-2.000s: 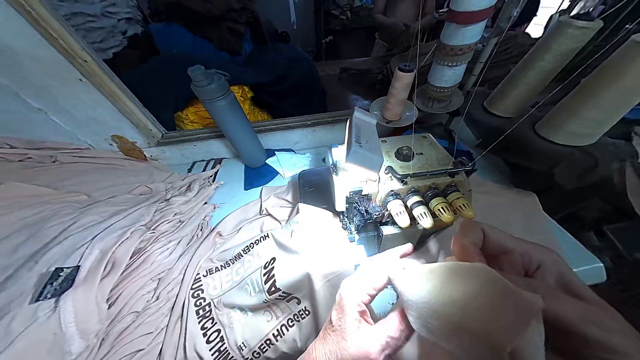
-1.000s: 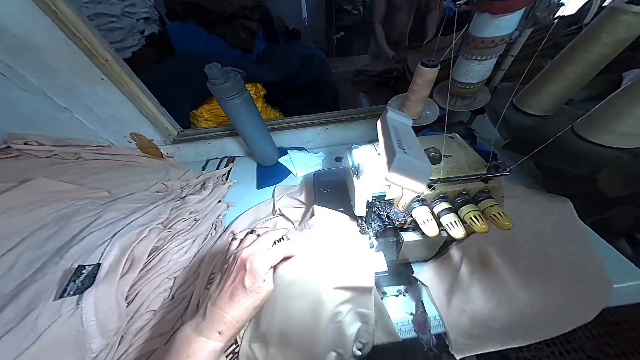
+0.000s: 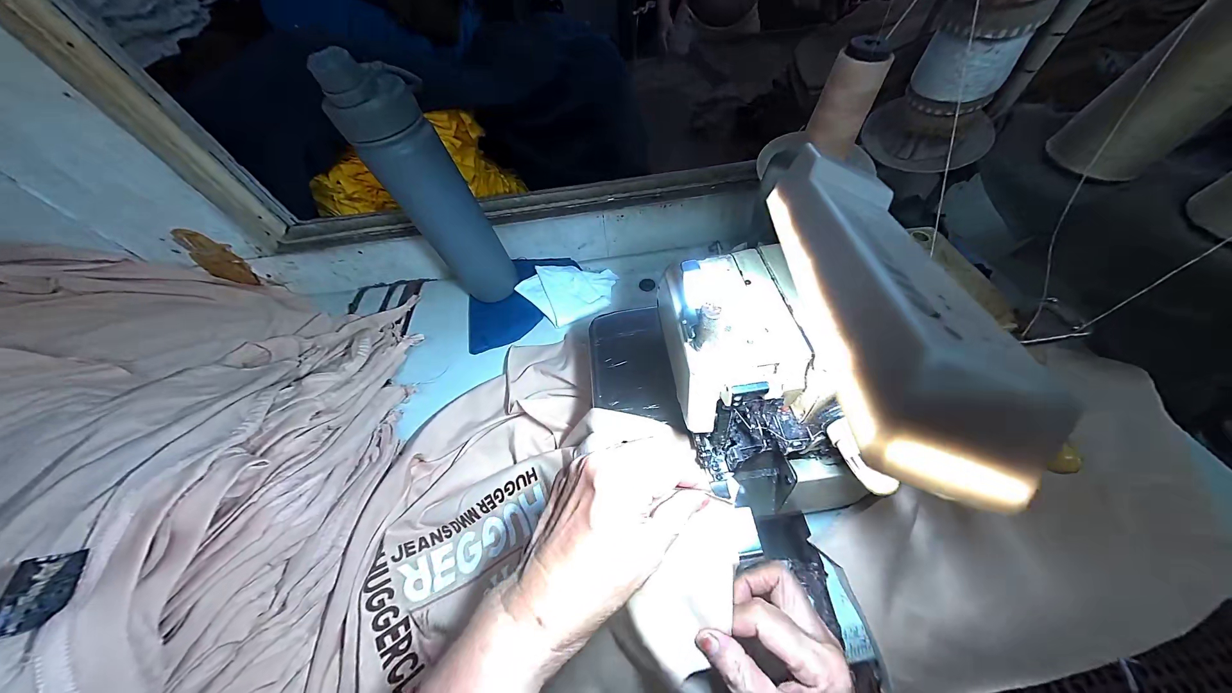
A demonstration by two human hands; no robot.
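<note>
A beige printed fabric piece lies on the bed of an overlock sewing machine. Near the machine's presser foot, my left hand pinches the beige cloth, its fingertips beside the needle area. Lower and to the right, my right hand grips the edge of the same cloth between thumb and fingers. A bright lamp head hangs over the machine and hides part of it. More beige cloth lies to the right of the machine.
A heap of beige garments covers the left side. A grey bottle stands behind, beside a blue cloth and a white cloth. Thread cones stand behind the machine, with threads running across the right. Beyond the frame lies a yellow bundle.
My left hand has moved right, from the printed cloth to the presser foot. My right hand, out of view one second ago, is back and holds the cloth edge. The view has moved closer.
</note>
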